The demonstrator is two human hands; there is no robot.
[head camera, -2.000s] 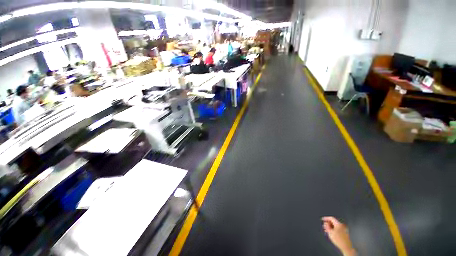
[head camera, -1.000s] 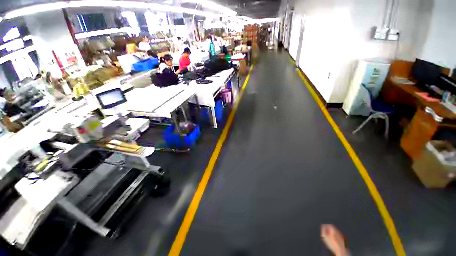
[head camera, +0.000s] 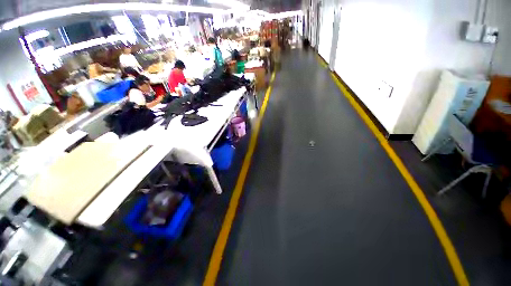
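Note:
Neither of my hands is in the picture. Nearest in front of me is the dark grey aisle floor between two yellow lines. To the left stands a long white worktable with a pale tan board or sheet on its near part. Black bags or parts lie in a heap along its far part. A blue crate with brownish pieces in it sits on the floor under the table's near end.
People sit behind the table, one in a red top. A pink bucket and another blue crate are beneath the table. On the right are a white wall, a white cabinet and a chair.
The view has moved forward along the aisle; the table with black pieces and the cabinet are nearer. The hand seen earlier at the bottom right is out of the picture.

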